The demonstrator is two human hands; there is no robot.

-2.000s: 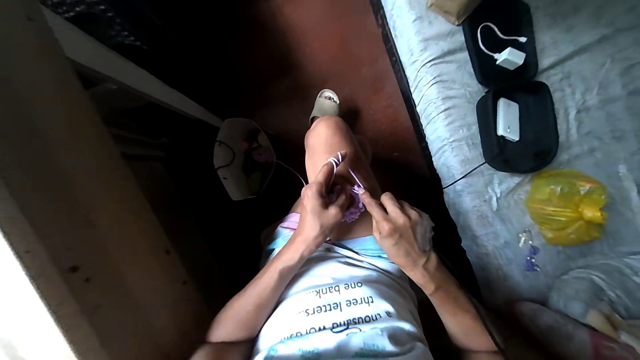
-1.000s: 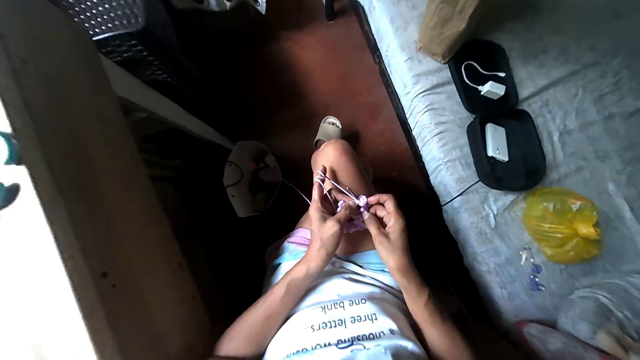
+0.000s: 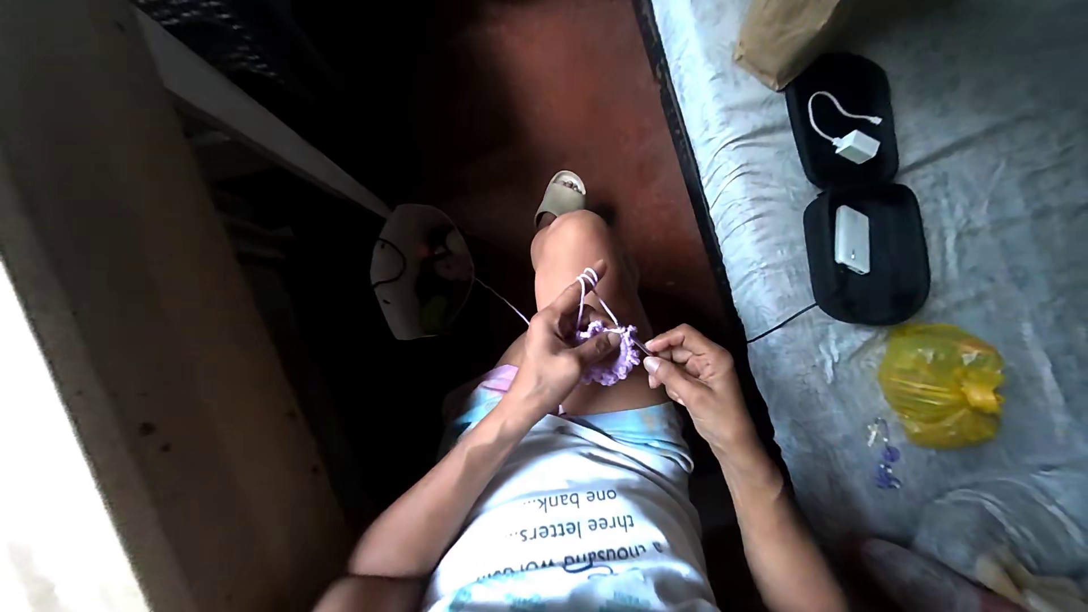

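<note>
Over my lap, my left hand (image 3: 561,344) pinches a small piece of purple crochet work (image 3: 614,365) between thumb and fingers. Light purple yarn (image 3: 597,297) loops round its raised index finger and runs down to the piece. My right hand (image 3: 693,365) grips a thin crochet hook (image 3: 642,347), whose tip meets the right edge of the crochet; much of the hook is hidden by the fingers. A strand of yarn (image 3: 503,299) trails from near my left hand toward an open container (image 3: 425,272) at the lower left of the knee, its contents too dark to tell.
On the grey-covered surface (image 3: 765,382) at right lie an open black case (image 3: 867,297) with a white device and a white cable adapter, a brown paper bag (image 3: 778,42), a knotted yellow plastic bag (image 3: 931,399) and a small purple trinket (image 3: 888,467). A wooden panel (image 3: 170,340) stands at left.
The yarn loop between my left index finger and the crochet has changed shape. My right hand sits slightly away from the piece, where a second ago its fingers were close against it.
</note>
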